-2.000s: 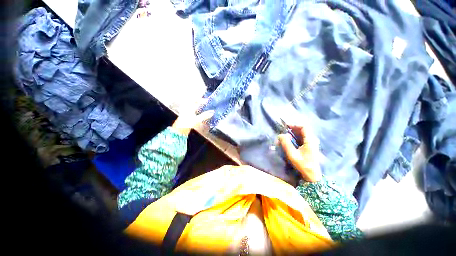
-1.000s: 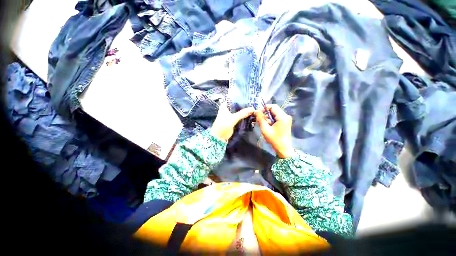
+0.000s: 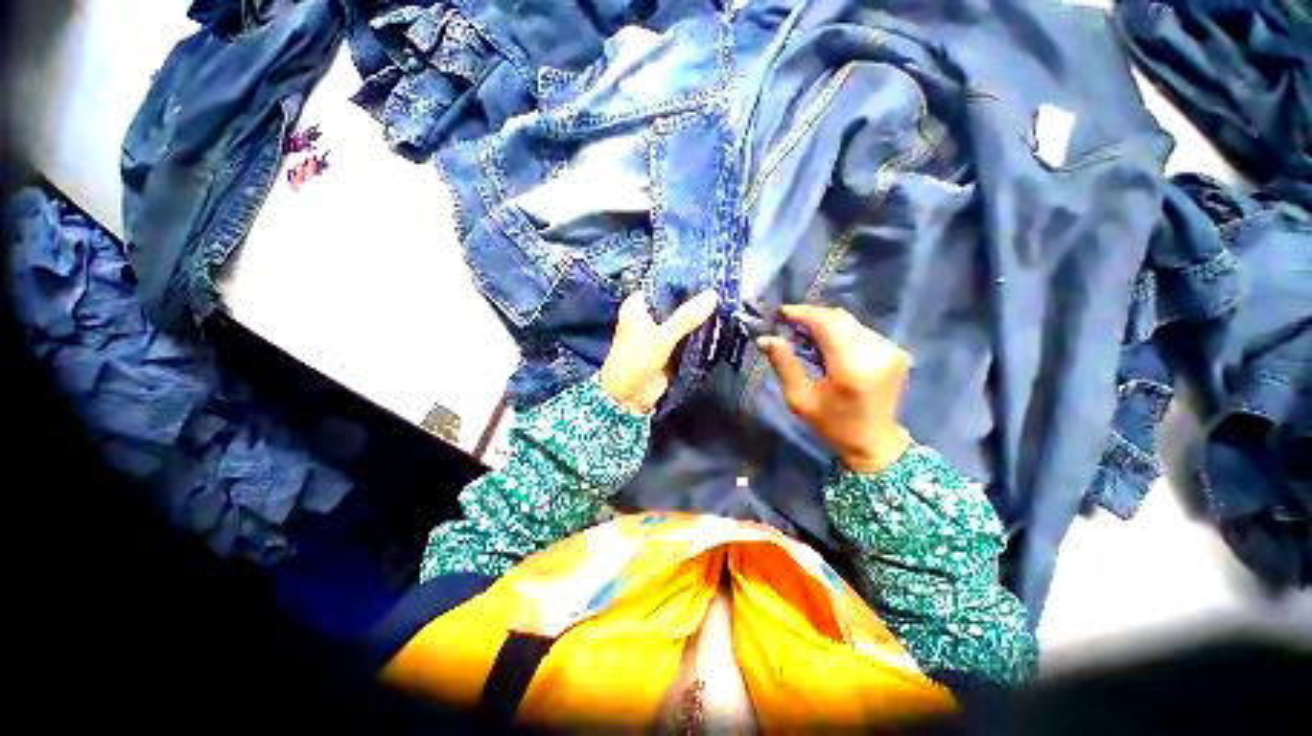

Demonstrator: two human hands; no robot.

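Note:
A large blue denim garment (image 3: 935, 273) lies spread before me, with a long stitched strip (image 3: 701, 201) running up its middle. My left hand (image 3: 650, 348) grips the lower end of this strip between thumb and fingers. My right hand (image 3: 849, 377) is just right of the strip's end, fingers bent, with a small dark tool (image 3: 758, 315) at its fingertips, mostly hidden. A small white label (image 3: 1053, 134) lies on the garment's upper right.
White table (image 3: 367, 288) at left bears tiny red scraps (image 3: 304, 155). Denim garments lie on it at upper left (image 3: 216, 144) and right (image 3: 1252, 345). A crumpled blue heap (image 3: 130, 388) is beyond the table's left edge.
My left hand moved right from the table's edge and took the strip's end. My right hand moved up to the strip, then slightly away to the right. The view shifted.

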